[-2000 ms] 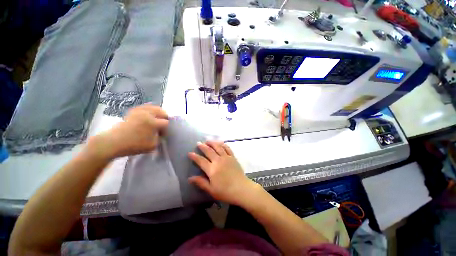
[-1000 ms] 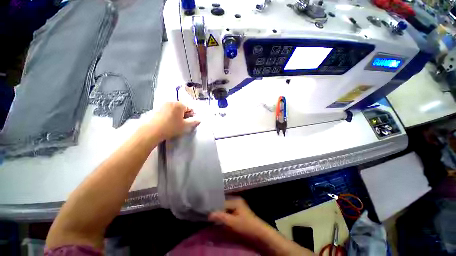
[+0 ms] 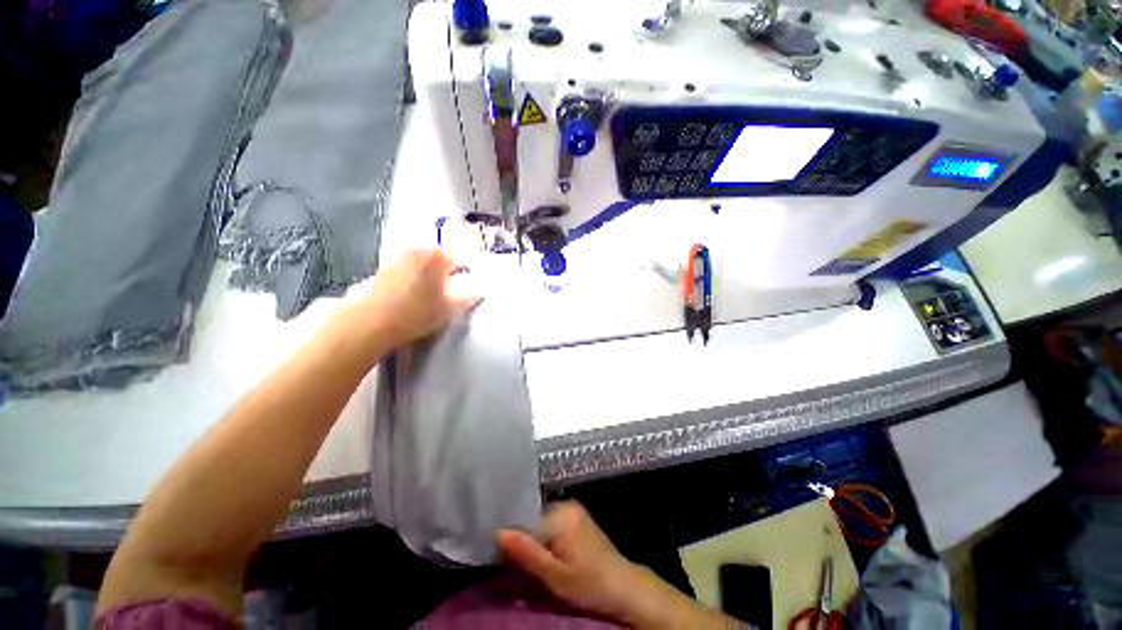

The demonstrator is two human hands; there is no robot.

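A grey fabric panel (image 3: 461, 431) hangs from near the presser foot (image 3: 498, 236) down over the table's front edge. My left hand (image 3: 418, 295) holds its upper end close to the needle area; the fingertips are washed out by bright light. My right hand (image 3: 566, 556) pinches the panel's lower right corner below the table edge, thumb on top. The white sewing machine (image 3: 763, 228) stands behind, its screen lit. Whether the needle is in the cloth cannot be told.
Thread snips (image 3: 699, 295) lie on the machine bed. A large grey stack (image 3: 148, 185) and a second stack (image 3: 332, 135) with a frayed end lie at left. Below the table are orange-handled scissors (image 3: 861, 507), another red-handled pair (image 3: 822, 603), a black phone (image 3: 746, 593) and a pale sheet (image 3: 972, 462).
The panel has been turned and narrowed under the needle area. My left hand has moved right to its upper end. My right hand has gone from flat on the cloth down to its lower corner.
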